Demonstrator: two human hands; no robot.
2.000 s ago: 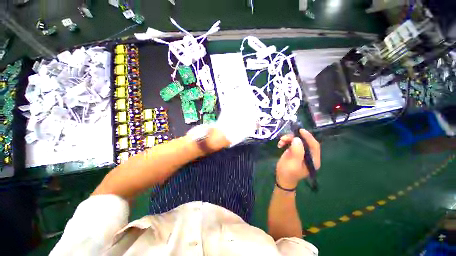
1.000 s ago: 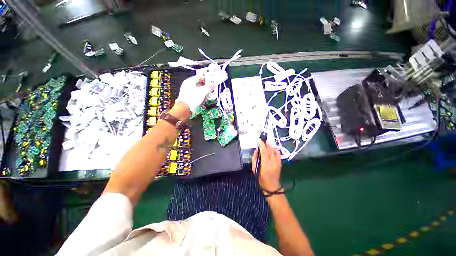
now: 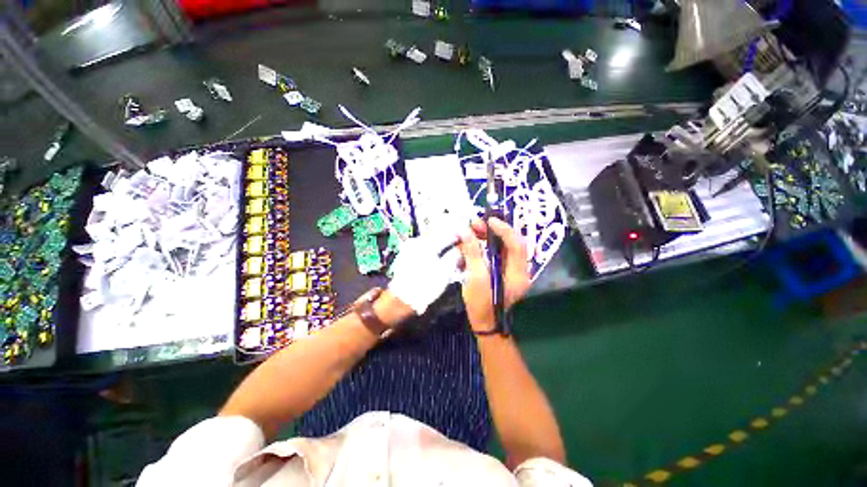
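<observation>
My left hand (image 3: 418, 274), in a white glove, is over the lower end of the white sheet (image 3: 439, 190), its fingertips close to my bare right hand (image 3: 496, 274). Whether it holds something is unclear. My right hand grips a black soldering iron (image 3: 496, 285), upright in the view, its thin tip over the pile of white cables (image 3: 544, 214). A small dark piece shows between the hands, too small to name. Green circuit boards (image 3: 367, 249) lie loose in the black tray (image 3: 318, 190), left of the glove, with coiled white cables (image 3: 366, 162) above them.
Rows of yellow-topped boards (image 3: 255, 228) stand in the tray. Further left are heaped white housings (image 3: 162, 224) and a pile of boards (image 3: 33, 257). A black soldering station (image 3: 618, 214) and yellowish sponge (image 3: 676, 210) are right. Behind, a conveyor (image 3: 323, 62) carries scattered boards.
My left hand has moved from the cables at the tray's top down and right to beside my right hand. The iron now points up over the cable pile. The view has shifted.
</observation>
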